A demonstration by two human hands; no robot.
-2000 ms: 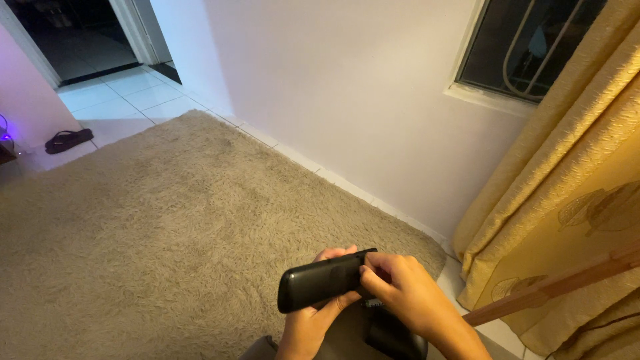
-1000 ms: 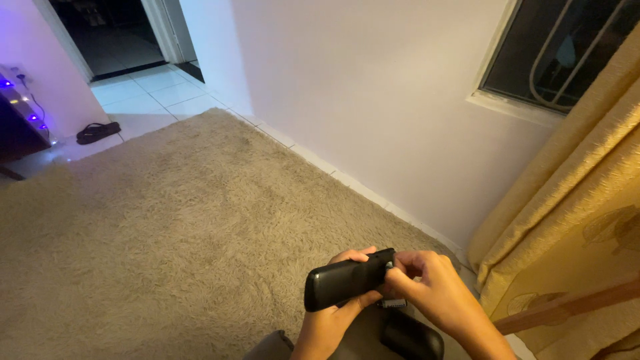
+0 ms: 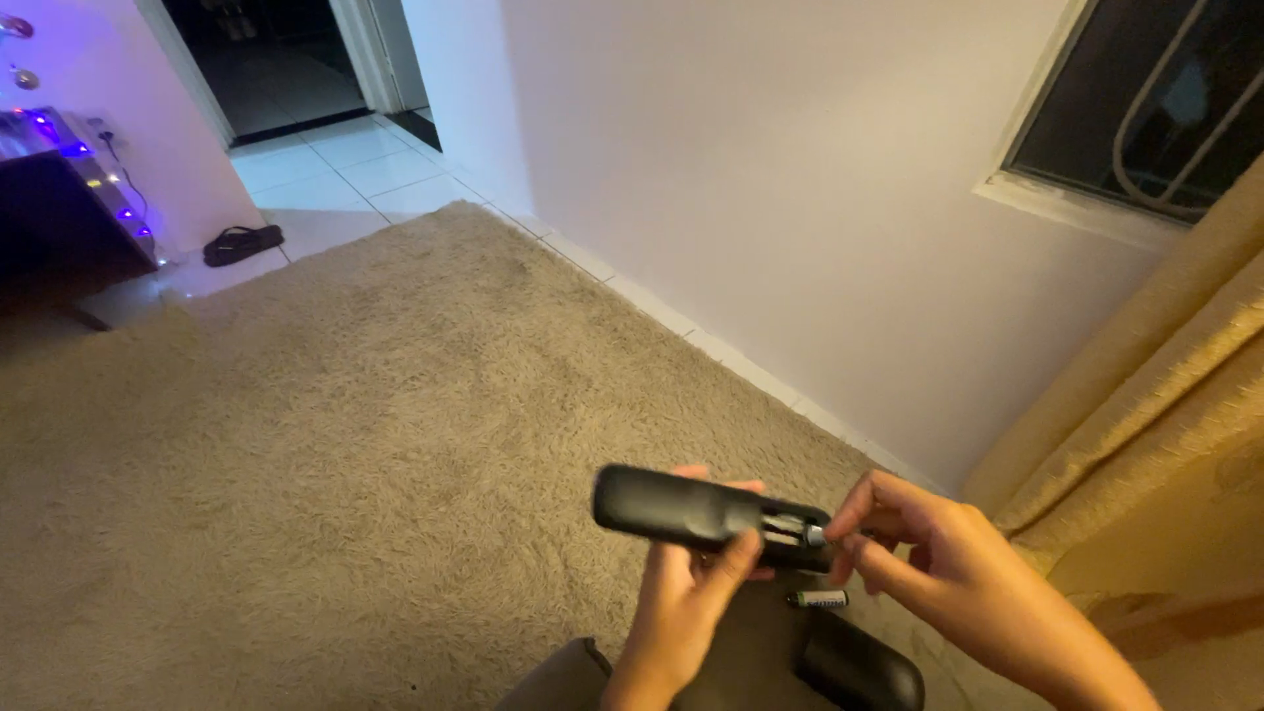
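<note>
My left hand (image 3: 691, 583) holds a black remote control (image 3: 671, 504), its back turned up and the battery compartment (image 3: 785, 528) uncovered at the right end. At that end, the fingers of my right hand (image 3: 918, 543) pinch a small battery (image 3: 816, 536), partly hidden by the fingertips. Below the remote lies a loose battery (image 3: 822, 598) with a printed wrapper, on a dark surface. Beside it, lower right, is a smooth black cover-like piece (image 3: 859, 667), partly cut off by the frame.
A shaggy beige rug (image 3: 375, 444) covers much of the tiled floor (image 3: 336, 168). Gold curtains (image 3: 1165, 395) hang at the right beside a barred window (image 3: 1116, 109). Black flip-flops (image 3: 242, 244) lie near dark furniture (image 3: 69, 217) with small lights at the left.
The remote has tilted so its back and uncovered battery compartment show more fully. My right fingers remain at its right end. The loose battery below shows more plainly.
</note>
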